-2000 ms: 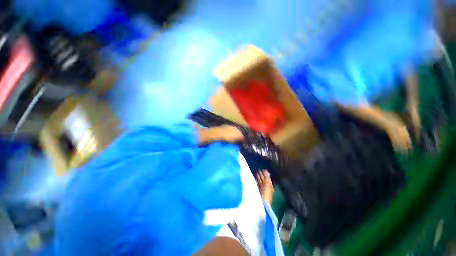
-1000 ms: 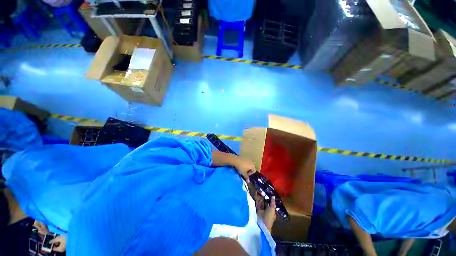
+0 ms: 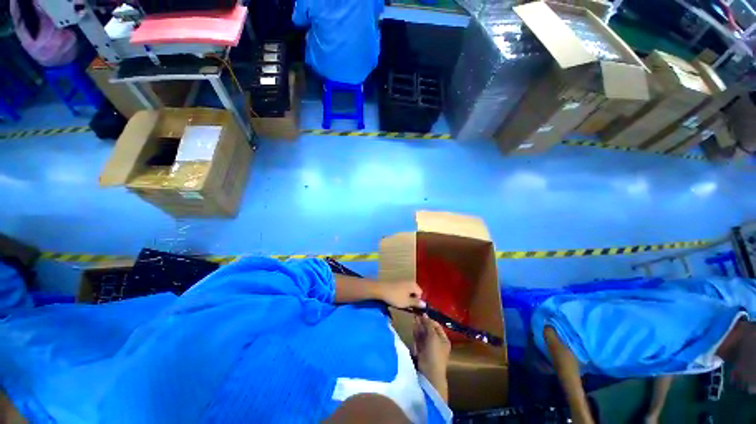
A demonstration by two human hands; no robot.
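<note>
A thin black plastic tray (image 3: pixel 464 328), seen almost edge-on, slants across the near side of an open brown carton (image 3: pixel 483 290). Crumpled red plastic (image 3: pixel 439 281) shows inside the carton. My bare left hand (image 3: pixel 402 295) reaches in from the left and grips the tray near its middle. My bare right hand (image 3: pixel 431 341) comes up from below with its fingers at the tray's lower side, just right of the left hand. The fingertips are partly hidden. A black end of the tray or trays shows beyond my left forearm.
A worker in a blue smock (image 3: pixel 638 335) leans over the bench at right. Black trays (image 3: pixel 170 269) lie in a box at left. Across the blue floor stand an open carton (image 3: pixel 207 178), a seated worker (image 3: pixel 344 41), stacked black trays (image 3: pixel 410 99) and wrapped cartons (image 3: pixel 580 91).
The view has steadied and tilted up, showing more of the far side. My hands stay at the tray, which now shows more edge-on than its shiny face a second ago.
</note>
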